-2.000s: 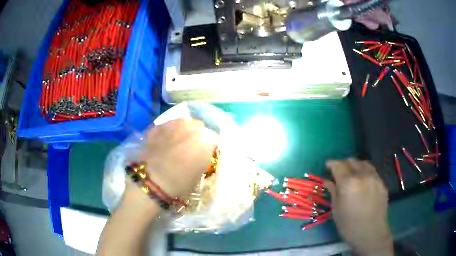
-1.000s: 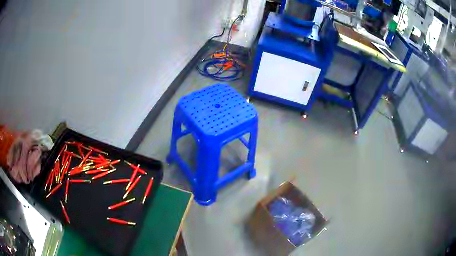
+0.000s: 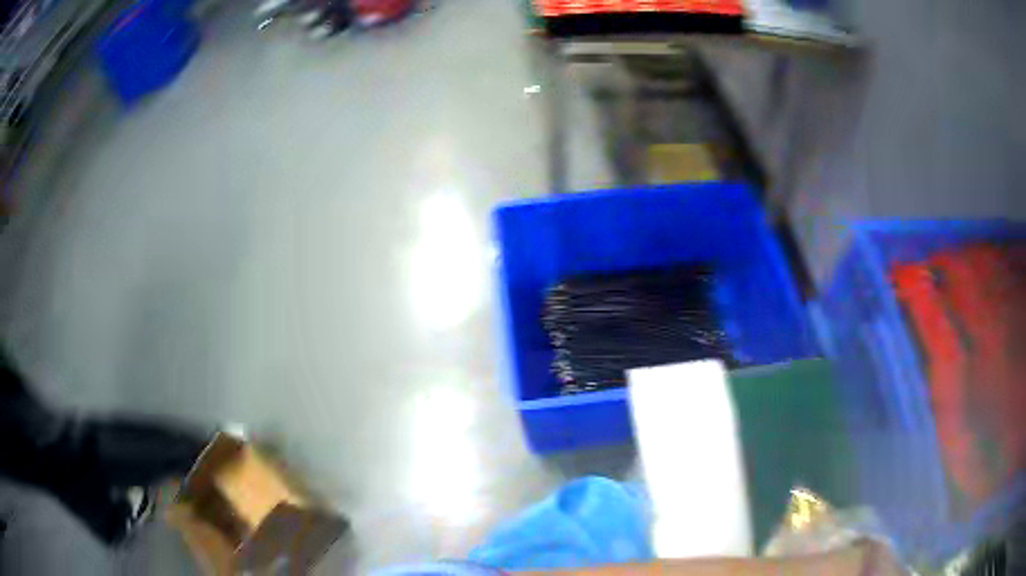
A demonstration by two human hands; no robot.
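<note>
The view is blurred. A clear plastic bag (image 3: 804, 523) with gold-coloured terminals shows at the bottom edge, right of centre. A strip of bare skin (image 3: 698, 566), apparently my left forearm, runs along the bottom edge towards the bag. The fingers of my left hand are not visible, so its grip cannot be told. My right hand is out of the picture. A blue bin (image 3: 889, 349) of red pieces stands at the right. A white card (image 3: 689, 461) lies beside the green mat (image 3: 788, 439).
A large blue bin (image 3: 574, 425) holding dark, thin pieces stands beyond the card. Blue material (image 3: 574, 523) shows at lower centre. An open cardboard box (image 3: 253, 506) is on the floor at lower left, near a dark leg-like shape (image 3: 113, 456). Red pieces (image 3: 641, 9) lie on a far bench.
The view has swung from the black tray and blue stool on the right to the floor and bins on the left. The bag and bare skin are now at the bottom edge.
</note>
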